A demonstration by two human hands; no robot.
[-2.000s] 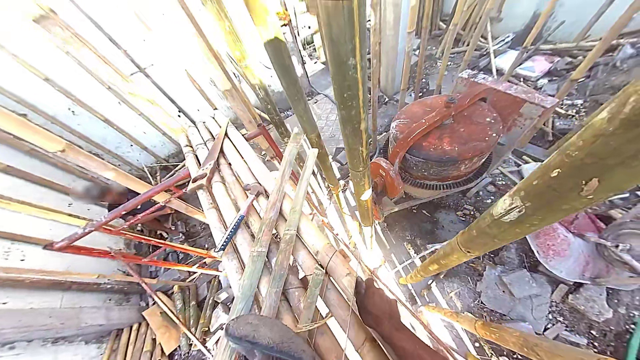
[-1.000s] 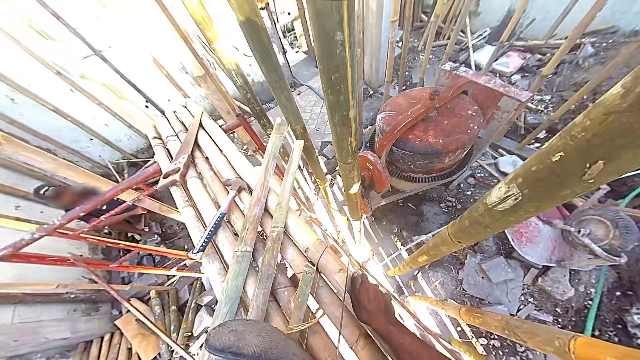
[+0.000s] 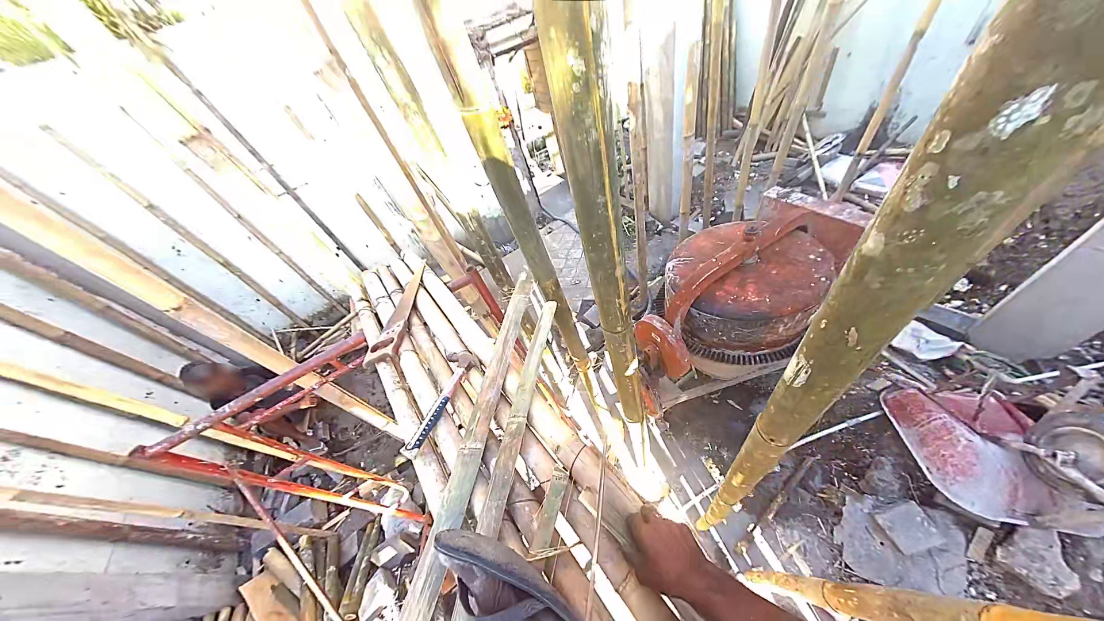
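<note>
My right hand reaches in from the bottom right and grips the outer bamboo pole of a platform of poles laid side by side. My left hand is not in view. A dark shoe rests on the platform to the left of my right hand. Two split bamboo strips lie lengthwise over the poles. Beside them is a hammer with a dark, patterned handle. Farther along, a handsaw lies across the poles. Upright bamboo poles stand along the platform's right side.
A red metal scaffold frame juts out at left, with a person lower down behind it. A rusty red concrete mixer and a wheelbarrow stand below at right. A thick bamboo pole slants across the right side, above rubble.
The view has shifted, showing more of the yard. My right hand stays at the platform's outer edge. The hammer and saw remain on the poles.
</note>
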